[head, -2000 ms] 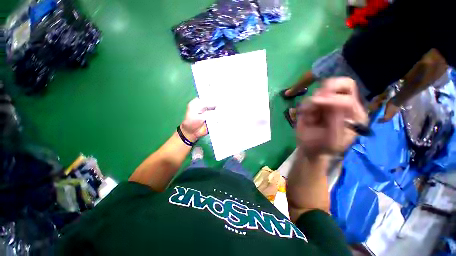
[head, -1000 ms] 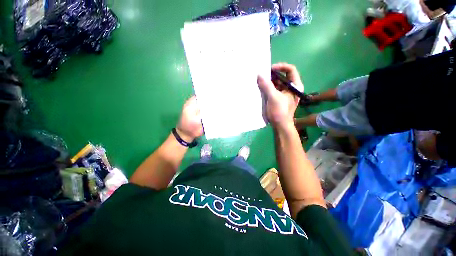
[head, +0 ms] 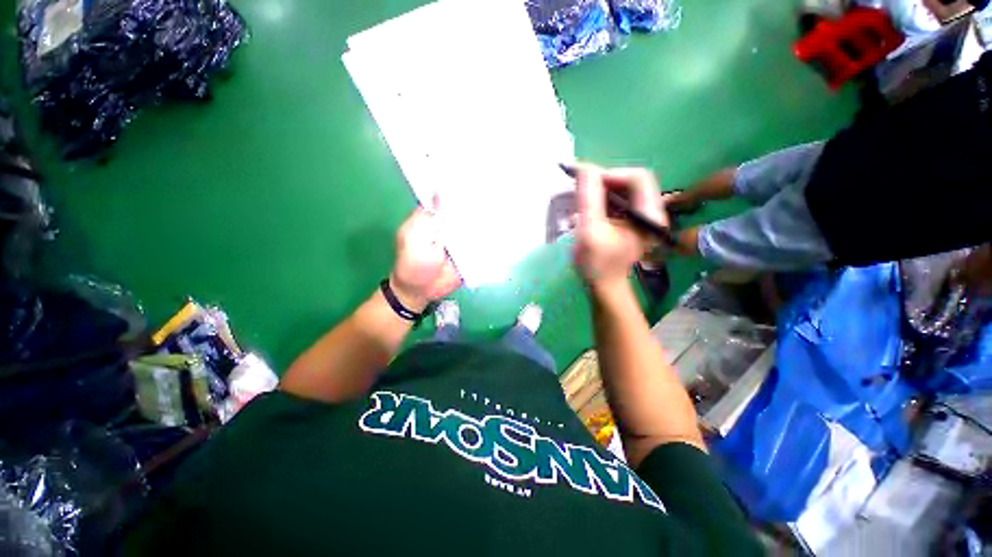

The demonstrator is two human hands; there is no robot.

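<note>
My left hand (head: 422,259) holds white paper sheets (head: 468,131) by their lower left edge, with the thumb on top. The sheets are tilted to the left and washed out, so print can hardly be seen. My right hand (head: 620,218) is slightly blurred, to the right of the sheets' lower part. It holds a black pen (head: 644,221) between the fingers, with its tip pointing up and left toward the sheets' right edge. I cannot tell if the tip touches the paper.
Dark plastic-wrapped bundles (head: 136,60) lie on the green floor (head: 261,185) at the upper left, others at the top centre (head: 577,27). A person in black (head: 903,185) stands at the right. Blue plastic (head: 816,381) is at the lower right, a red object (head: 848,46) at the upper right.
The sheets have tilted left and moved up. My right hand has let go of their right edge and now holds the pen with its tip toward them.
</note>
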